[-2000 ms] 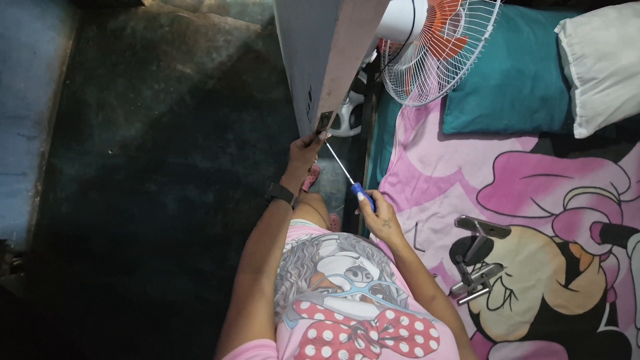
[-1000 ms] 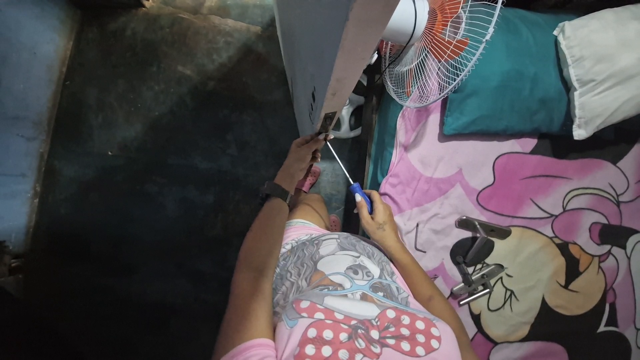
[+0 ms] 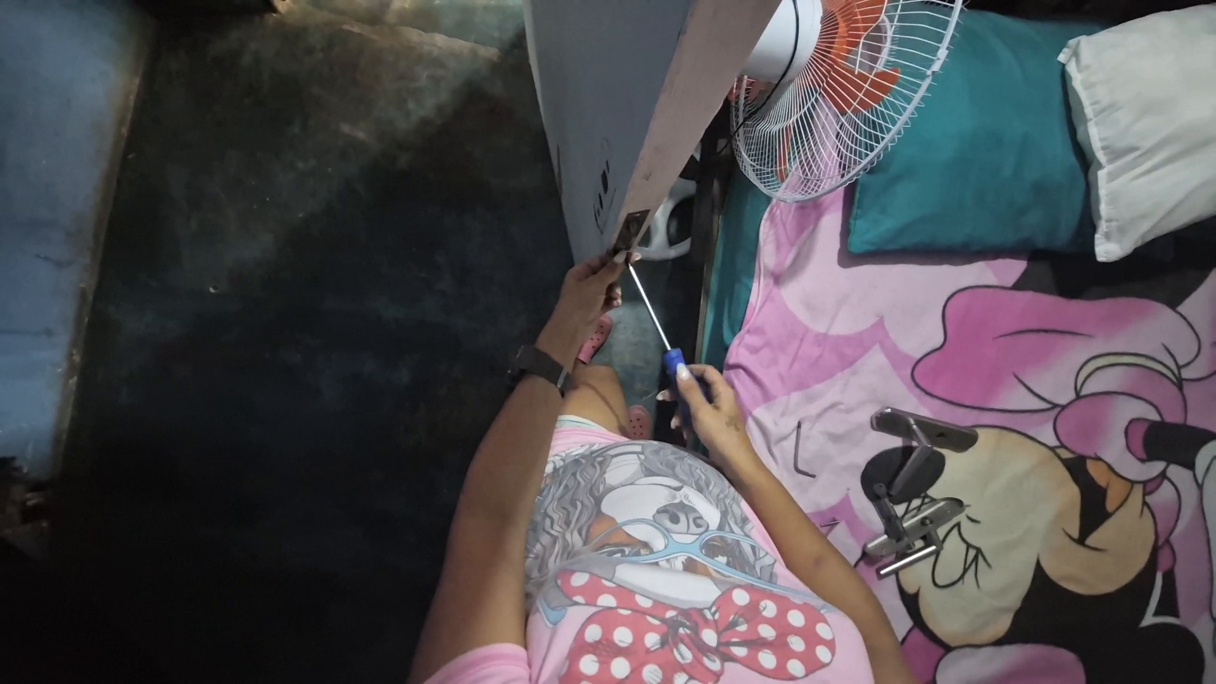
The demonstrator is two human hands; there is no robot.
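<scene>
My right hand (image 3: 708, 408) grips the blue handle of a screwdriver (image 3: 675, 359). The steel shaft slants up and left, its tip at the fingers of my left hand (image 3: 591, 290). Those fingers touch the edge of a light-coloured door (image 3: 698, 104), just under a small dark metal plate (image 3: 632, 226) set in that edge. Whether they pinch a small part there cannot be told. On the bed, right of my right hand, lie a metal door handle assembly (image 3: 920, 494) with plates and a lever, and a thin L-shaped hex key (image 3: 800, 451).
A white and orange fan (image 3: 845, 95) stands behind the door, close to the bed. Teal (image 3: 969, 142) and white (image 3: 1149, 123) pillows lie on the bed with its pink cartoon sheet (image 3: 817, 380). Dark floor (image 3: 285, 332) spreads to the left, with a blue surface at the far left.
The fingers of my right hand have shifted on the screwdriver's handle, some now spread out. The screwdriver's tip stays at my left fingers by the door edge.
</scene>
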